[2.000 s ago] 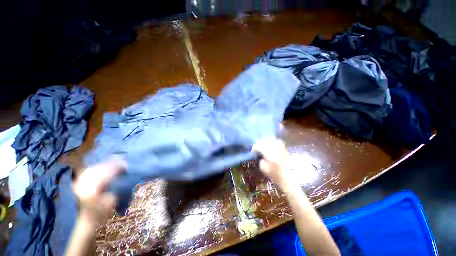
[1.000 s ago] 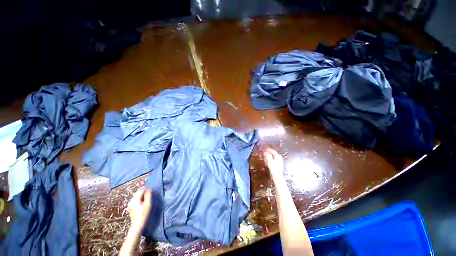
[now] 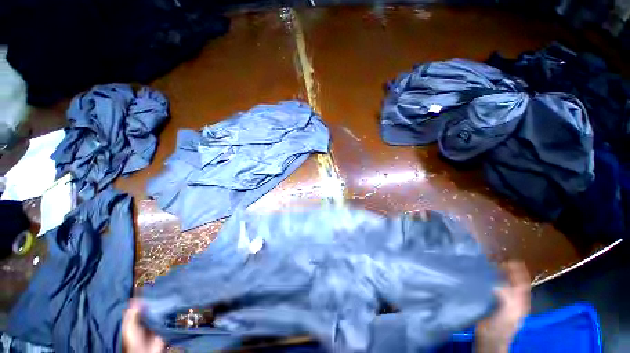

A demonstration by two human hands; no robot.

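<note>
A blue-grey garment [image 3: 359,265] is stretched sideways between my hands over the table's front edge, blurred by motion. My left hand [image 3: 140,332] grips its left end, low in the picture. My right hand [image 3: 508,307] grips its right end; both hands are partly cut off or blurred. A small white patch, perhaps a label, shows near the garment's upper left. Brown table shows through an opening low on its left side. Beyond it, a worked pile of grey garments [image 3: 255,148] lies in the table's centre.
The red-brown table [image 3: 366,69] has a pale seam. At left are bunched grey garments [image 3: 110,131], a long grey piece [image 3: 93,269], white paper [image 3: 34,165] and a yellow ring [image 3: 23,242]. At right are a dark grey bundle [image 3: 546,138] and a blue tub [image 3: 563,331].
The garment that lay flat on the table is now lifted and spread wide. My hands, apart from it a second ago, now grip its two ends. The camera view has shifted.
</note>
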